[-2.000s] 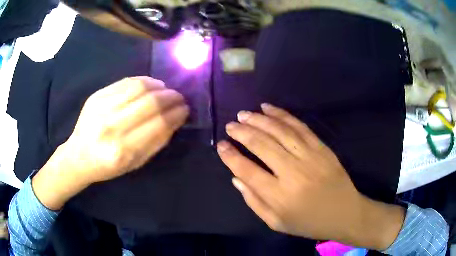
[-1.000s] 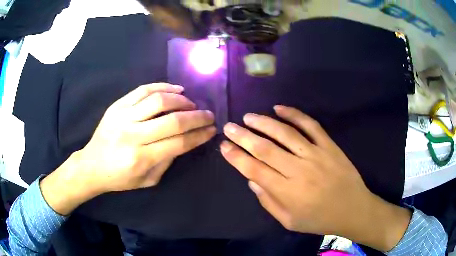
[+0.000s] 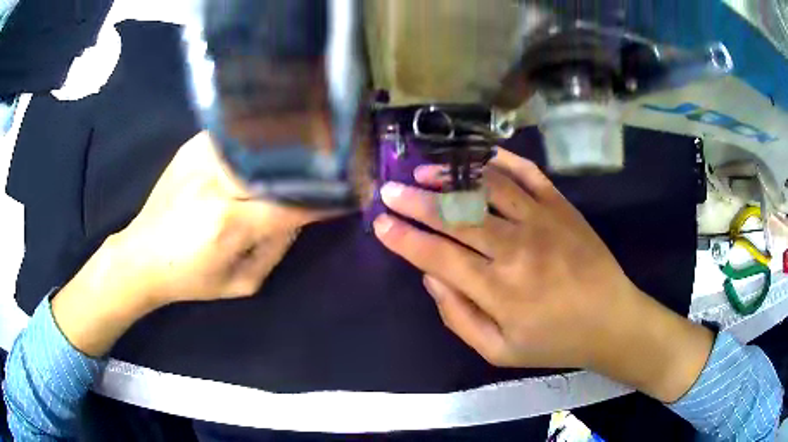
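A large dark garment panel point(image 3: 346, 311) lies flat on the sewing table under the machine head point(image 3: 441, 52). My left hand point(image 3: 194, 233) rests on the panel at the left, its fingertips hidden behind the machine head. My right hand point(image 3: 536, 276) lies on the panel just right of the needle area, fingers spread, partly hidden by a pale round knob point(image 3: 464, 207). Purple light falls on the cloth by my right fingertips. The needle and the pocket piece cannot be made out.
Scissors with yellow and green handle loops point(image 3: 747, 287) lie at the right edge. The white table's front edge point(image 3: 346, 409) curves across the bottom. Another pale knob point(image 3: 583, 138) hangs at upper right. Dark cloth point(image 3: 47, 43) is at upper left.
The view has shifted, so the machine head now covers more of the work and the table's front edge shows. My left fingertips, visible beside the pocket piece before, are now hidden.
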